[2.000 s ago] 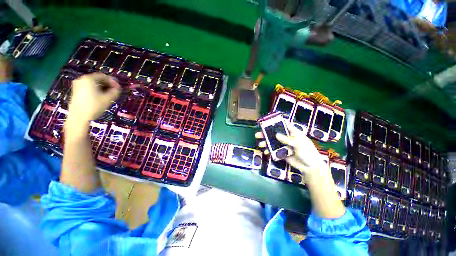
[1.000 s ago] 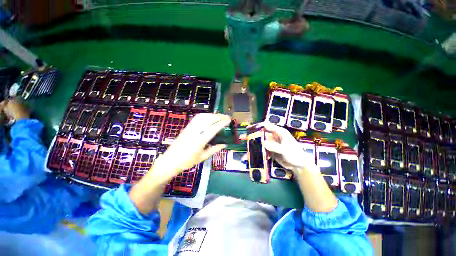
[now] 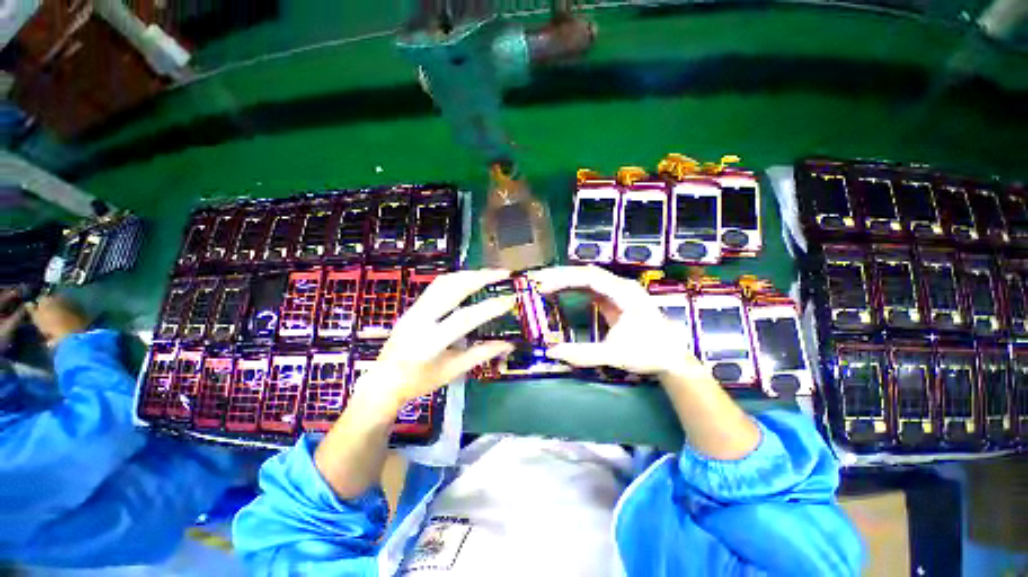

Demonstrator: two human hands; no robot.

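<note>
My left hand [image 3: 434, 338] and my right hand [image 3: 634, 325] are bare and meet over the bench in front of me. Between their fingertips they hold a small phone piece [image 3: 537, 313], tilted so that a narrow, light-and-red side shows. Fingers hide its ends, and I cannot tell whether it is one part or two together. The press fixture [image 3: 516, 229] lies just beyond, with no piece seen on it. Screen halves [image 3: 644, 221] with orange tails lie in two groups to the right; my right hand partly covers the nearer group.
The left black tray [image 3: 327, 240] holds dark phones and red keypad housings [image 3: 280, 391]. The right black tray [image 3: 866, 284] holds dark phones. The green press [image 3: 462, 90] stands beyond the fixture. A neighbour's blue sleeve [image 3: 85, 389] and hand are at the far left.
My left hand has moved from the left tray to the middle and meets my right hand at the piece. The piece has turned from face-up to a narrow side view. The camera view has shifted.
</note>
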